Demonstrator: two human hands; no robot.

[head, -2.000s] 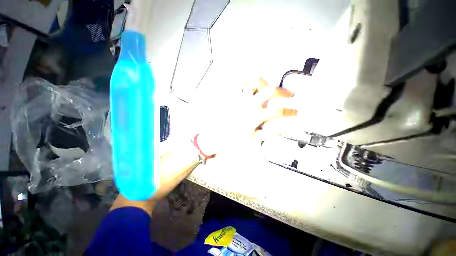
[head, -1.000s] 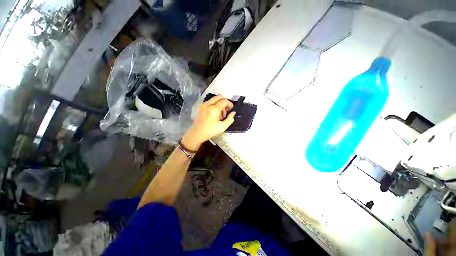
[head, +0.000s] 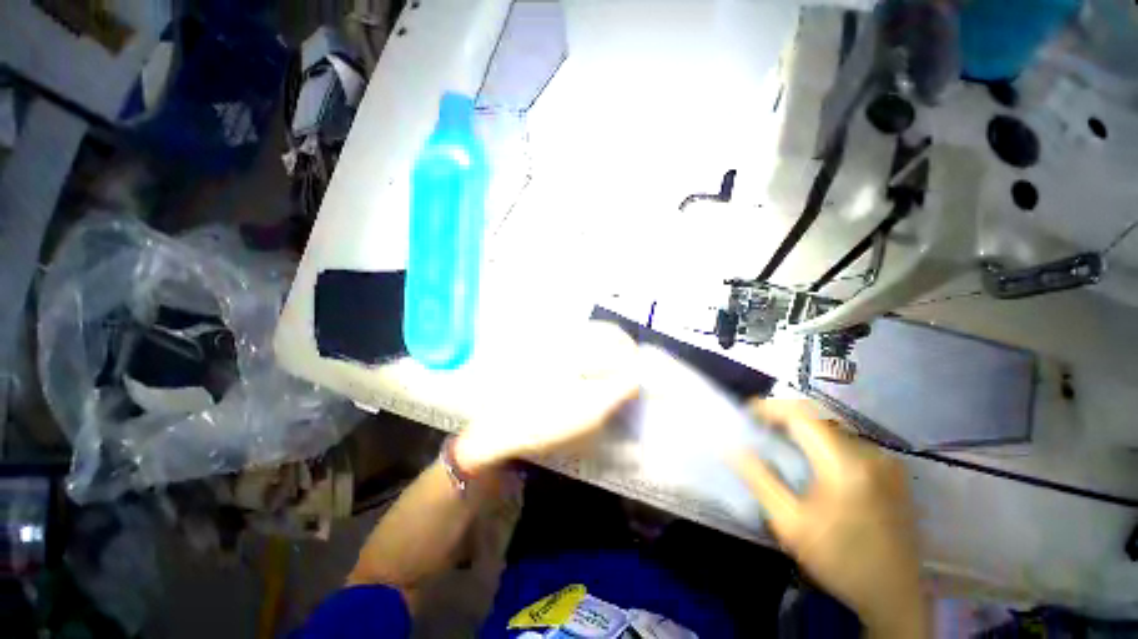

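My left hand (head: 549, 418) is at the table's front edge, its fingers washed out by glare against a pale panel (head: 705, 431). I cannot tell whether they grip it. My right hand (head: 842, 506) holds the right side of this blurred panel between thumb and fingers. A dark strip of black fabric (head: 699, 356) shows along the panel's far side, in front of the presser foot (head: 755, 312). The rest of the black piece is hidden. A grey panel (head: 955, 381) lies flat right of the presser foot.
The machine head (head: 973, 162) stands at right. A blue bottle-shaped object (head: 446, 250) hangs across the view at left, partly over a stack of black panels (head: 356, 315). Another grey panel (head: 524, 56) lies at the back. A clear plastic bag (head: 94, 325) is left of the table (head: 343, 237).
The view has swung right. My left hand has moved from the black stack to in front of the needle area. My right hand has come fully into view, holding the pale panel.
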